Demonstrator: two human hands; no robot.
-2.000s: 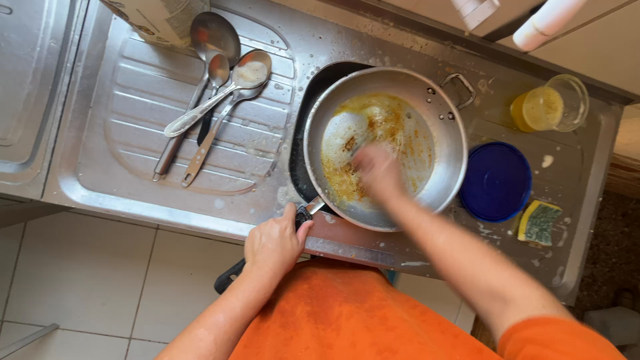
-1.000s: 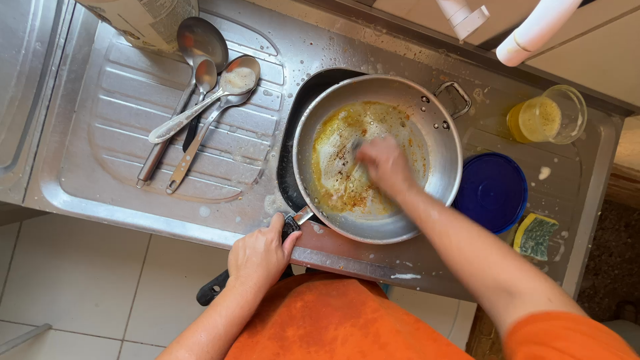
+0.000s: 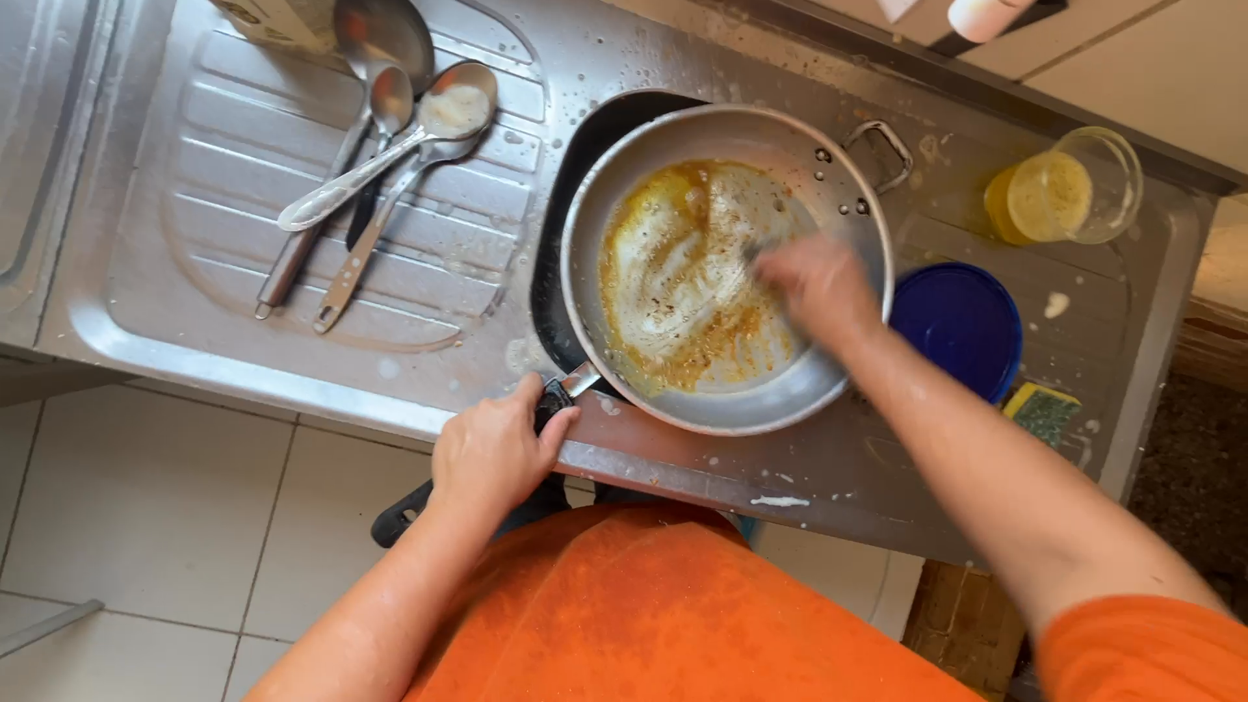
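A wide metal frying pan [image 3: 726,414] rests over the sink basin [image 3: 554,336], a yellow-brown greasy film and foam on its inside. My left hand [image 3: 499,444] grips the pan's black handle [image 3: 552,405] at the counter's front edge. Over the right half of the pan, my right hand [image 3: 817,283] is blurred, its fingers closed on a small dark scouring pad [image 3: 756,255], whose kind is hard to make out. Right of the pan lie a round blue plastic lid [image 3: 957,330] and a yellow-green sponge [image 3: 1043,411].
A ladle [image 3: 385,39] and several spoons [image 3: 456,109] lie on the ribbed drainboard [image 3: 224,210] at left, beside a printed container [image 3: 283,21]. A clear cup of yellow liquid [image 3: 1053,195] stands at the right rear. The faucet's white end [image 3: 985,15] shows at the top.
My right hand has moved about inside the pan, and the foam and brown residue have spread into a different pattern. My left hand has kept its grip on the handle.
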